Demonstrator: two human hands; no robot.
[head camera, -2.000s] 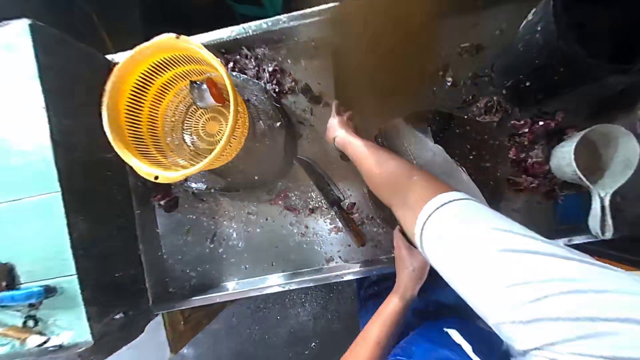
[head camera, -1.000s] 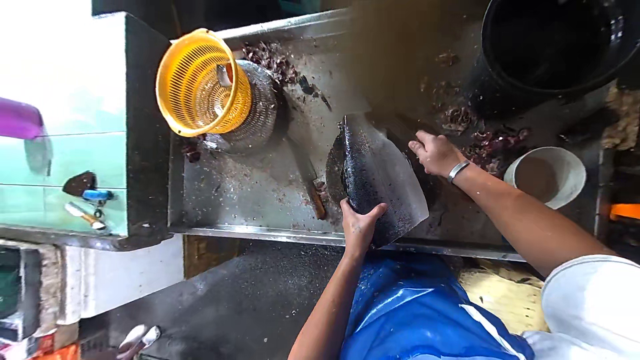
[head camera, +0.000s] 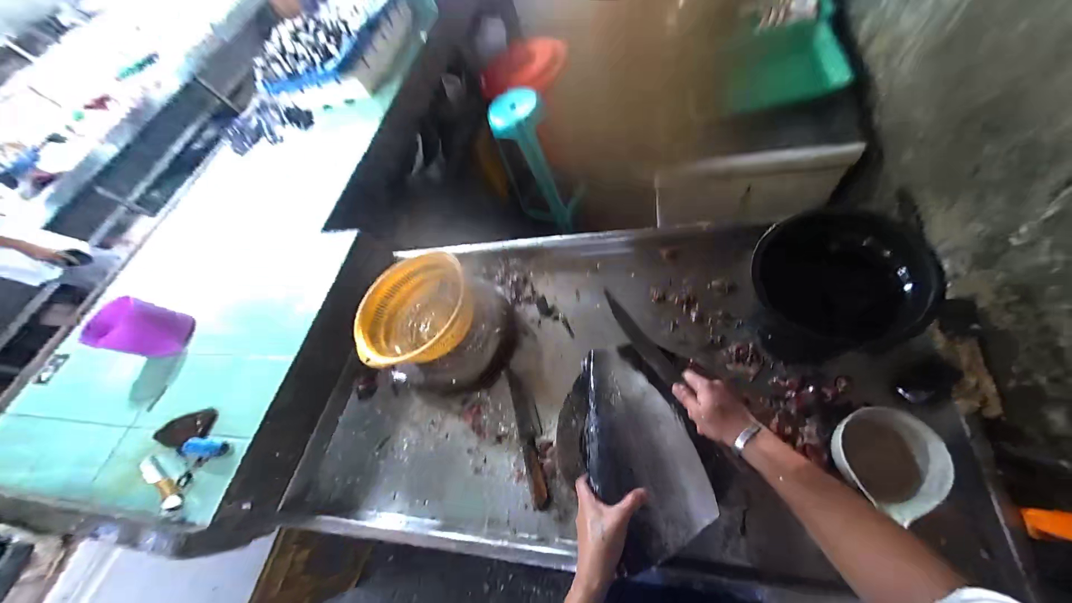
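Note:
My right hand (head camera: 712, 406) grips a large dark-bladed knife (head camera: 641, 339), its blade pointing up and left over the metal tray table. Against the near end of a big dark piece, seemingly fish (head camera: 645, 452), my left hand (head camera: 603, 519) rests with thumb and fingers spread around its edge. The piece lies between the hands; its broad face is grey and smooth. A second knife with a wooden handle (head camera: 536, 477) lies flat to its left, touched by neither hand. Farther left, a yellow plastic basket (head camera: 414, 310) sits tilted on a rounded, wet thing (head camera: 481, 352) that is partly hidden.
Reddish scraps (head camera: 808, 406) lie on the metal table. At right are a black tub (head camera: 846, 280) and a white pitcher (head camera: 892, 461) holding brownish liquid. The table's raised near rim (head camera: 435, 536) runs below. A tiled counter (head camera: 75, 419) bears a purple container (head camera: 138, 327); a turquoise stool (head camera: 532, 159) stands beyond.
Two seconds ago my left hand was low at the table's near rim; it has since come onto the dark piece. The knife in my right hand now shows clearly. The view has shifted widely.

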